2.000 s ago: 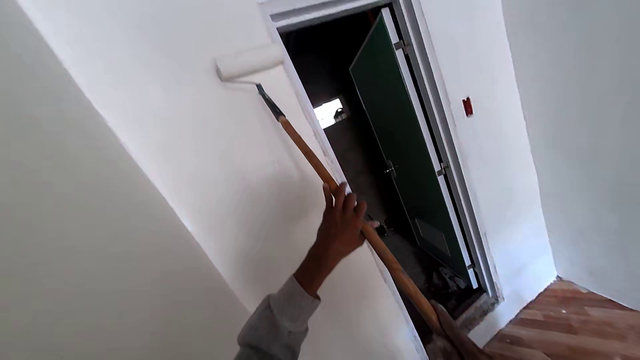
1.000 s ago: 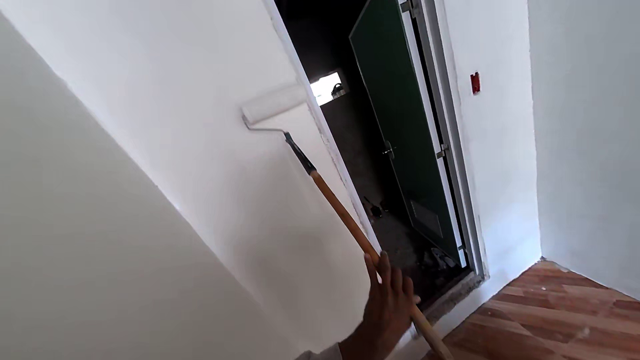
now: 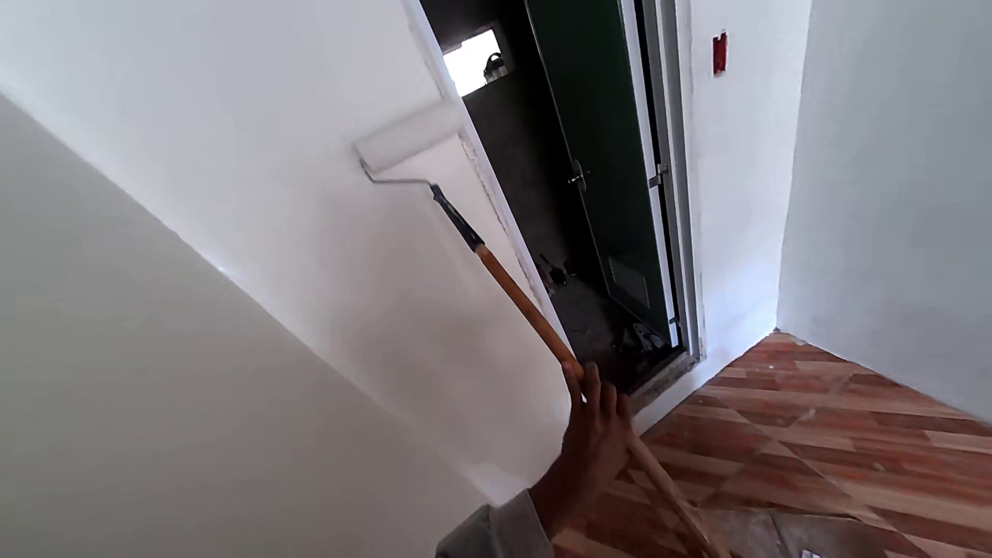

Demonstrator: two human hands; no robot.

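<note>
My left hand (image 3: pixel 597 422), in a grey sleeve, is closed around the wooden pole (image 3: pixel 527 310) of a paint roller. The pole slants from the lower right up to the roller's dark handle (image 3: pixel 459 218) and bent wire frame. At its top the white roller cover (image 3: pixel 407 138) lies against the white wall (image 3: pixel 294 101), close beside the left edge of the doorway. Below my left hand the pole runs out of the bottom of the view. My right hand is not in view.
A dark green door (image 3: pixel 601 132) stands ajar in the doorway, with a raised sill (image 3: pixel 663 380) beneath. A red wall box (image 3: pixel 720 53) is set in the wall right of it. Wood-patterned tiles (image 3: pixel 814 418) cover the floor, and a grey flat piece (image 3: pixel 790 535) lies at the bottom.
The roller has moved down the wall beside the doorway, with my left hand still on the pole. The view has tilted down, showing more floor.
</note>
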